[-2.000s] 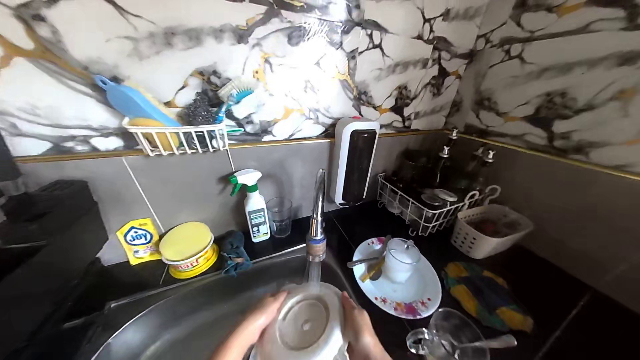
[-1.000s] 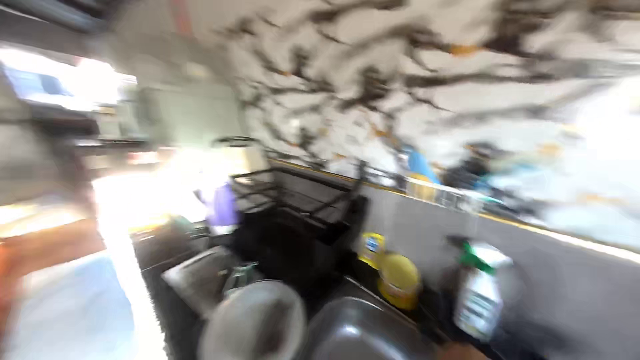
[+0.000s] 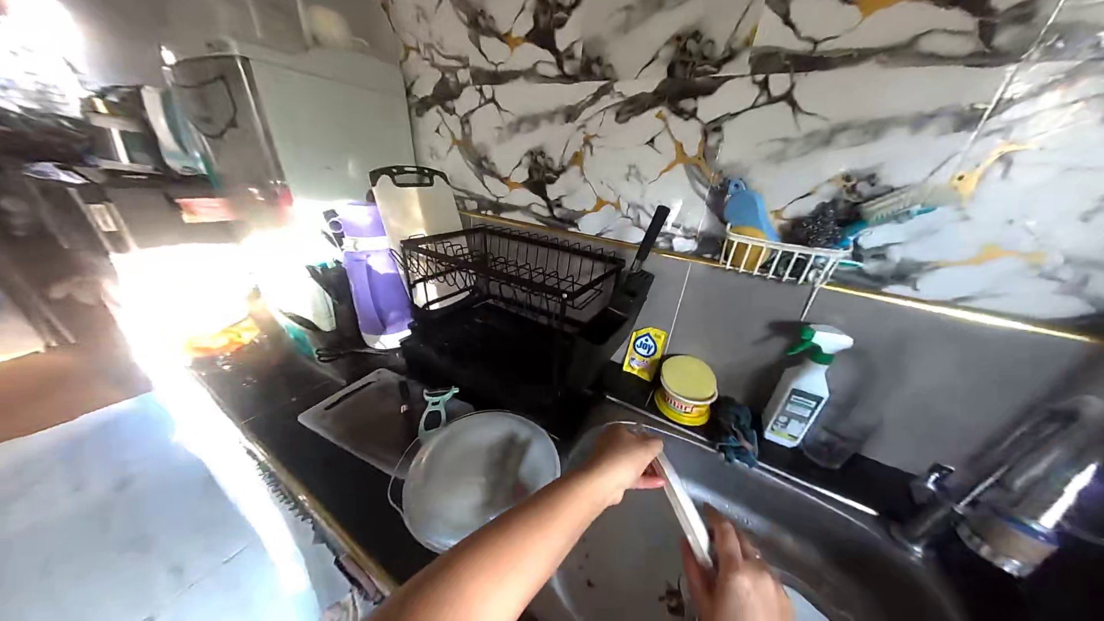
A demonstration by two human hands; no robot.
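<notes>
Over the metal sink [image 3: 634,552], my left hand [image 3: 623,464] grips the upper end of a white dish [image 3: 681,509], seen nearly edge-on. My right hand [image 3: 737,573] holds its lower end. Beneath my right hand, part of another white item [image 3: 802,606] shows in the sink. To the left of my hands, a large round pale basin [image 3: 479,479] with a wire handle stands on the counter. A green peeler [image 3: 435,412] lies behind it on a cutting board [image 3: 358,418]. The faucet [image 3: 931,517] is at the right, blurred.
A black dish rack [image 3: 517,267] stands behind the basin. Along the wall are a yellow Joy packet [image 3: 644,352], a yellow tub [image 3: 687,388], a dark cloth [image 3: 737,431] and a spray bottle [image 3: 802,388]. A wall basket [image 3: 776,259] holds brushes.
The view has swung left from the faucet and plate side. Both hands held a round white dish face-on near the faucet earlier; now the dish is edge-on, farther left over the sink.
</notes>
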